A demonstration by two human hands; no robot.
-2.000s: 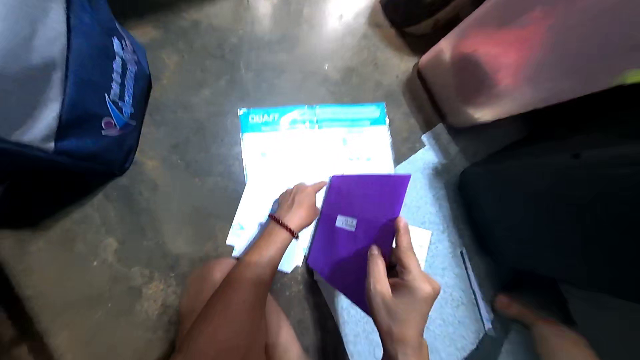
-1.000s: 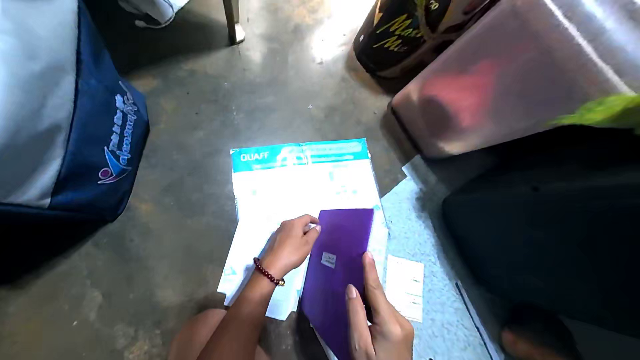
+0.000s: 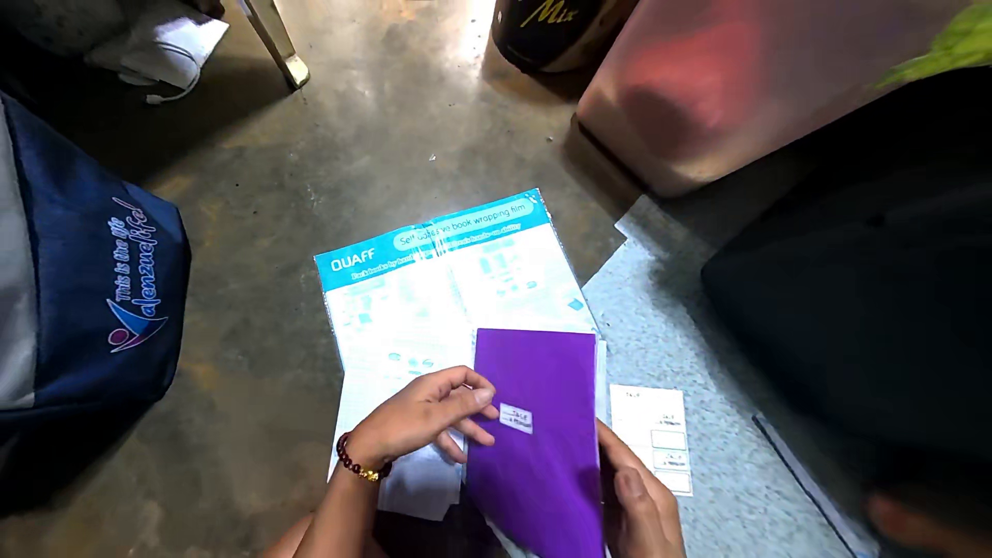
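Note:
A purple notebook [image 3: 535, 473] with a small white label [image 3: 516, 418] bearing writing stands tilted before me. My right hand [image 3: 639, 496] grips its right edge. My left hand [image 3: 438, 411] is at its left edge, fingers bent and apart, the fingertips over the cover beside the label; whether they touch it I cannot tell. Under and behind the notebook lies a pack of Quaff self-adhesive book wrapping film [image 3: 395, 310], with a blue printed header. Right of the notebook, a white sheet of labels [image 3: 649, 434] rests on a light blue speckled surface [image 3: 721, 496].
A dark blue and grey bag [image 3: 93, 271] stands at the left. A translucent pinkish container [image 3: 697, 93] and a dark tub [image 3: 542, 35] are at the upper right, above a large black object [image 3: 860, 271]. A furniture leg [image 3: 279, 46] and a white cable [image 3: 186, 74] are at the upper left. Part of a person shows at the lower right.
The notebook's cover has been turned to face me more squarely. My left hand's fingers have spread near the label. The view has shifted.

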